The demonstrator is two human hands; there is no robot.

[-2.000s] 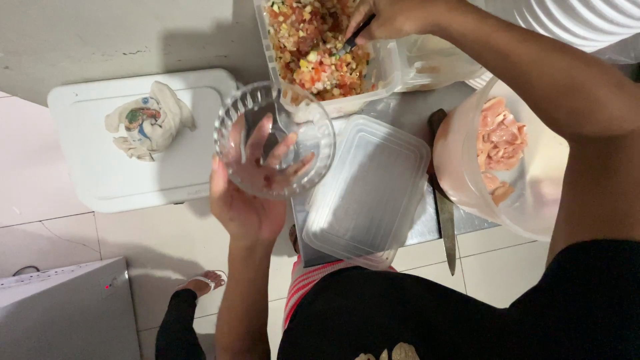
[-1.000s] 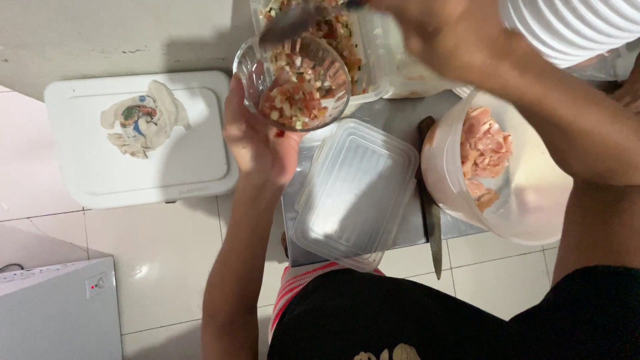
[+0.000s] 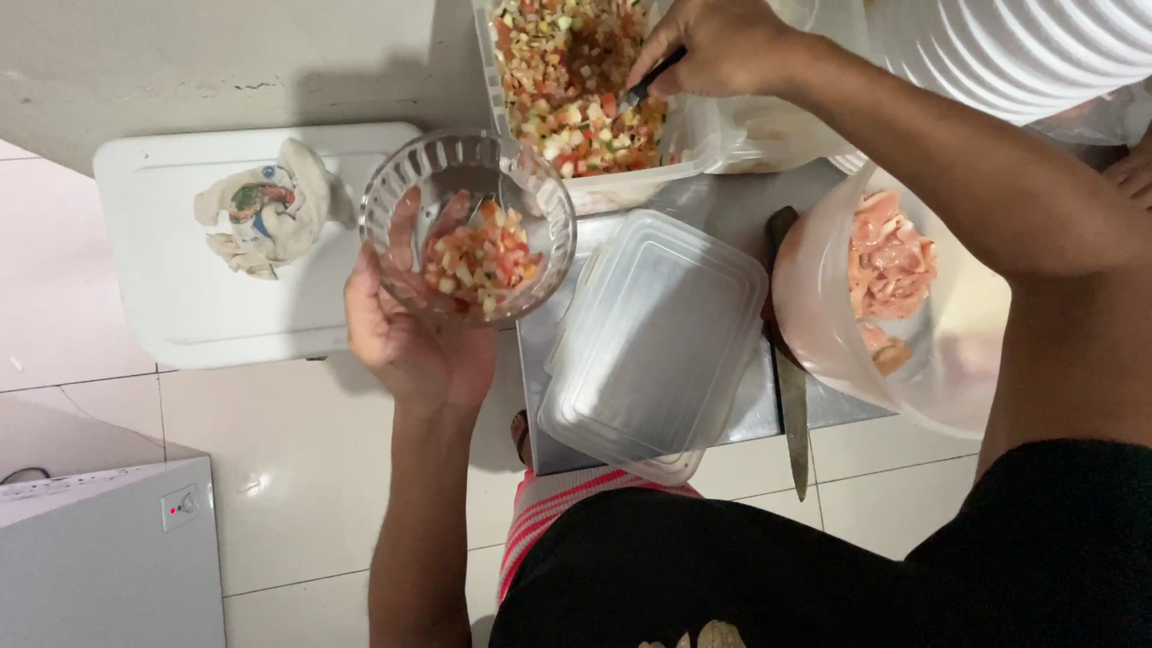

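My left hand (image 3: 414,333) holds up a clear ribbed bowl (image 3: 553,211) from below, its fingers showing through the side. Diced vegetables (image 3: 481,261), red and pale, lie in the bowl. At the top, my right hand (image 3: 711,54) grips the black handle of a utensil (image 3: 655,76), whose head dips into more diced mix (image 3: 576,126); its shape is mostly hidden. That mix fills much of a rectangular plastic container (image 3: 630,183), just to the right of the bowl and farther up.
Clear plastic lids (image 3: 657,342) rest on the metal table (image 3: 738,193). A knife (image 3: 794,423) sticks out past its edge beside a plastic tub (image 3: 810,297) of raw meat (image 3: 891,261). White stacked dishes (image 3: 1017,54) stand top right. A cloth (image 3: 297,207) lies on a white lid (image 3: 378,144) at left.
The bowl was without food two seconds ago; a second ago it held diced mix, with the utensil above it. Since then my right hand has moved back, and the utensil is in the container again.
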